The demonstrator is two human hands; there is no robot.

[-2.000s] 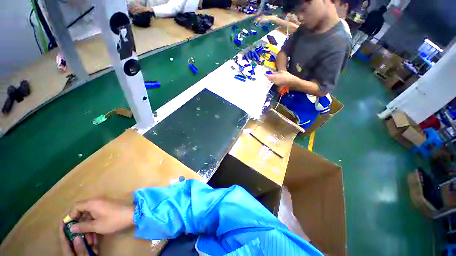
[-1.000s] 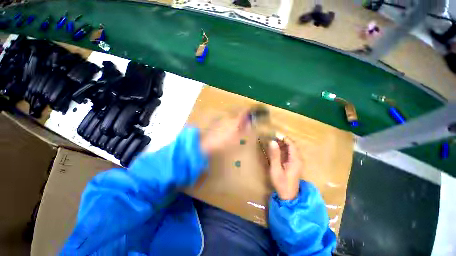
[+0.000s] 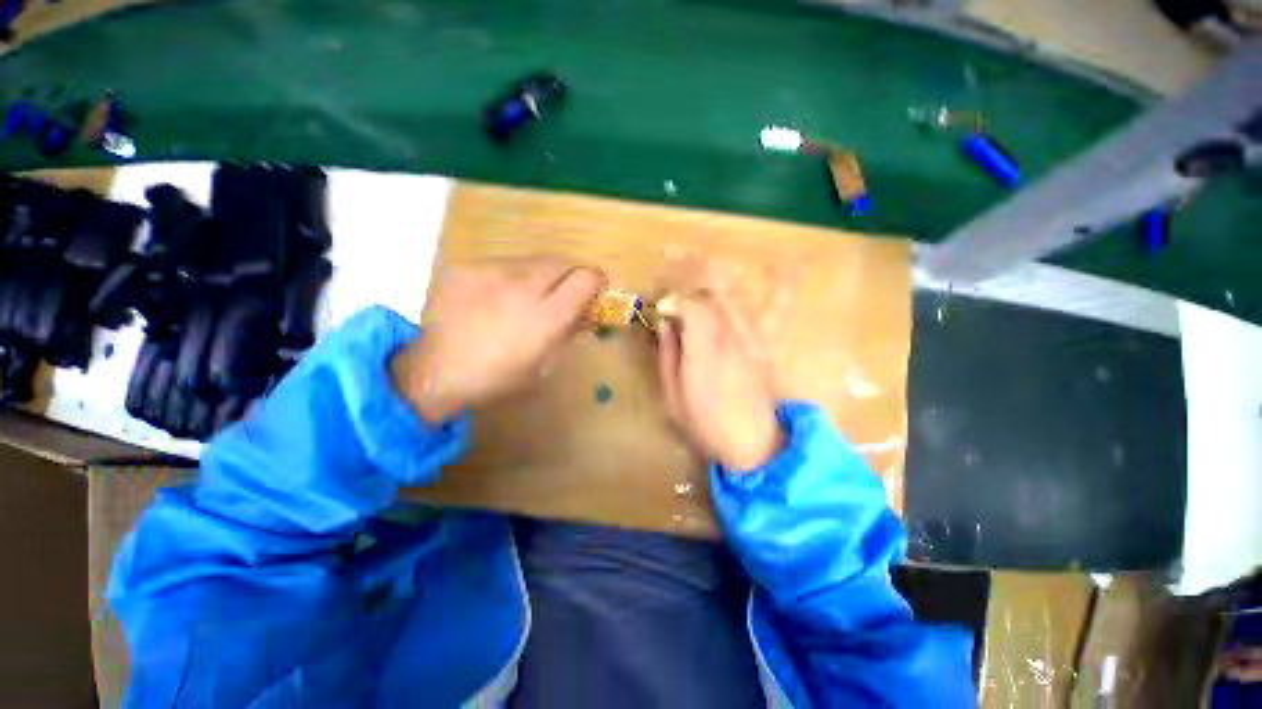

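My left hand [image 3: 501, 333] holds a small piece with a brown pad [image 3: 612, 308] between thumb and fingers, just above the cardboard work mat [image 3: 554, 457]. A bit of dark blue shows at the pad's right end; the rest is hidden by the fingers. My right hand [image 3: 723, 371] is close beside it, fingertips together at the thin lead wires [image 3: 645, 316] on the piece's right end. A pale yellow-white wrap [image 3: 667, 305] shows at the right fingertips. No circuit board can be made out there.
Black housings [image 3: 208, 339] lie in rows on a white sheet at left. The green belt [image 3: 664, 118] carries a black housing with blue in it [image 3: 523, 107] and battery cells [image 3: 991, 158]. A white post [image 3: 1080, 166] and dark mat [image 3: 1045, 429] are at right.
The view has shifted. The blurred dark object at my left hand is gone, and a brown-padded piece is held there. A black housing with blue in it now shows on the belt.
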